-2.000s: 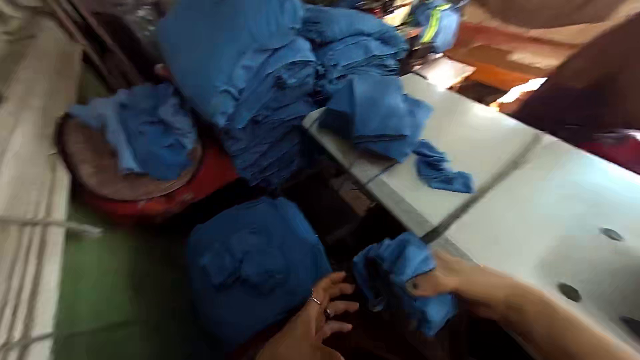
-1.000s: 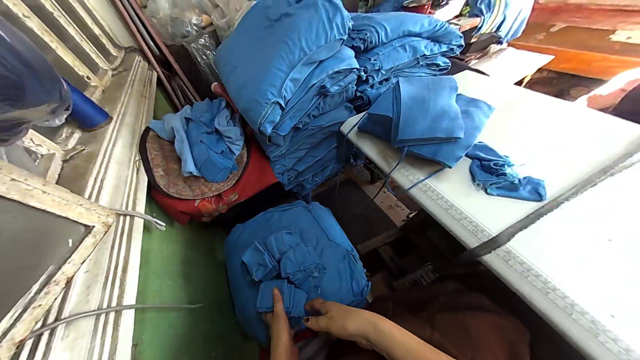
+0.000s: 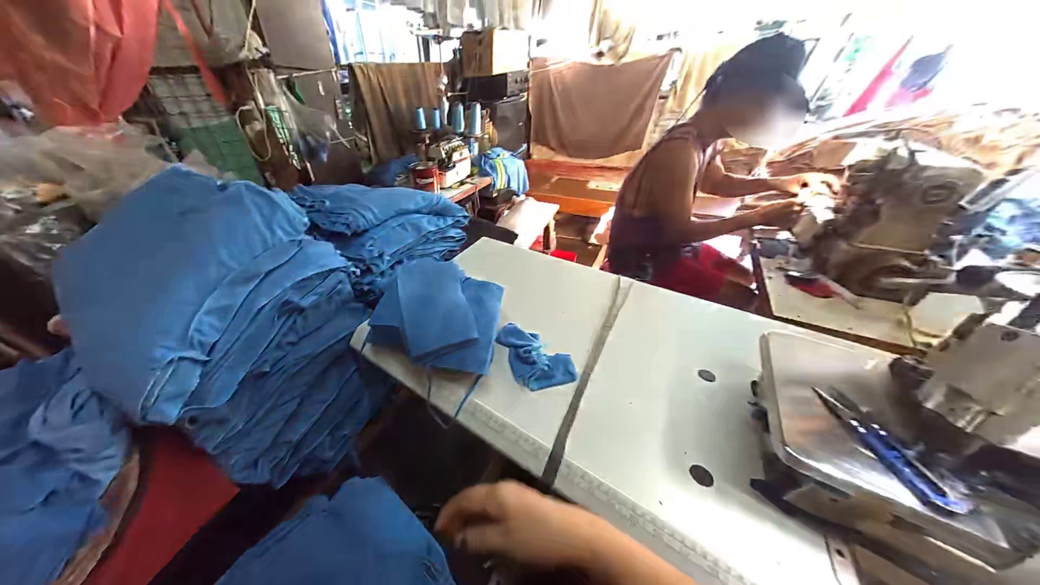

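Observation:
My right hand [image 3: 516, 520] hangs over the dark gap in front of the white table [image 3: 650, 390], its fingers curled down and partly hidden; whether it holds anything cannot be made out. Just left of it lies a pile of blue fabric [image 3: 349, 536], cut by the bottom edge. My left hand is out of view. On the table's left end rest folded blue cloth pieces [image 3: 439, 313], with a small crumpled blue cloth [image 3: 536, 357] beside them. A tall stack of blue fabric [image 3: 244, 325] rises at the left.
A sewing machine [image 3: 975, 374] stands at the right, with blue-handled thread snippers [image 3: 894, 455] on its metal bed. Behind the table a person [image 3: 682, 187] works at another machine [image 3: 894, 203]. Thread cones [image 3: 457, 119] stand at the back. A dark strap [image 3: 585, 382] crosses the tabletop.
The view has swung up and right. My left hand has gone out of view. My right hand has come away from the small blue pieces on the lower pile, where both hands were one second ago.

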